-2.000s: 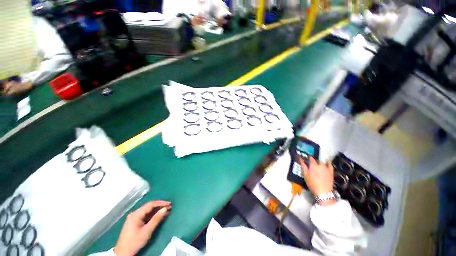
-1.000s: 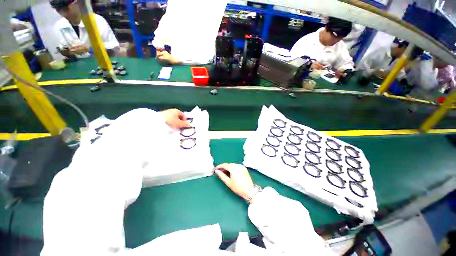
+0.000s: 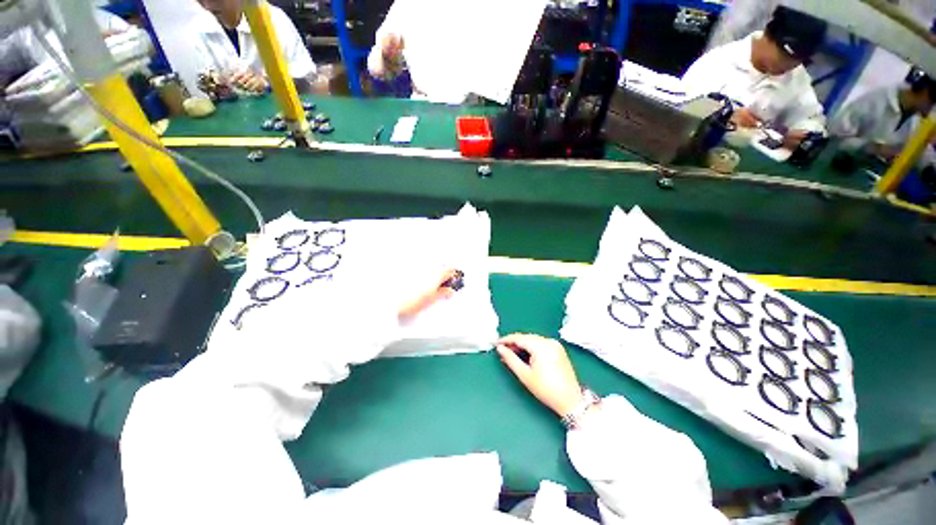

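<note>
My left hand [image 3: 427, 298] is over the right part of the left foam stack [image 3: 380, 246], with small dark watch cases [image 3: 455, 279] gathered at its fingertips. Several more cases [image 3: 269, 288] lie at that stack's left side. My right hand [image 3: 544, 371], with a metal band at the wrist, is at the stack's front right corner. Its thumb and fingers are bent together around a dark gap; whether it holds anything cannot be told. The right foam stack [image 3: 628, 354] carries full rows of dark cases [image 3: 731, 364].
A black box [image 3: 164, 308] and a crumpled clear bag [image 3: 94, 297] are at the left. A yellow post [image 3: 159, 174] with a cable stands behind the box. Across the line are a red bin [image 3: 474, 135], a grey machine [image 3: 657, 125] and people in white coats.
The view has swung left from the right-side controller. My left hand has moved right and nearer along the left stack; the cases that lay there now show at its fingertips. My right hand has left the controller.
</note>
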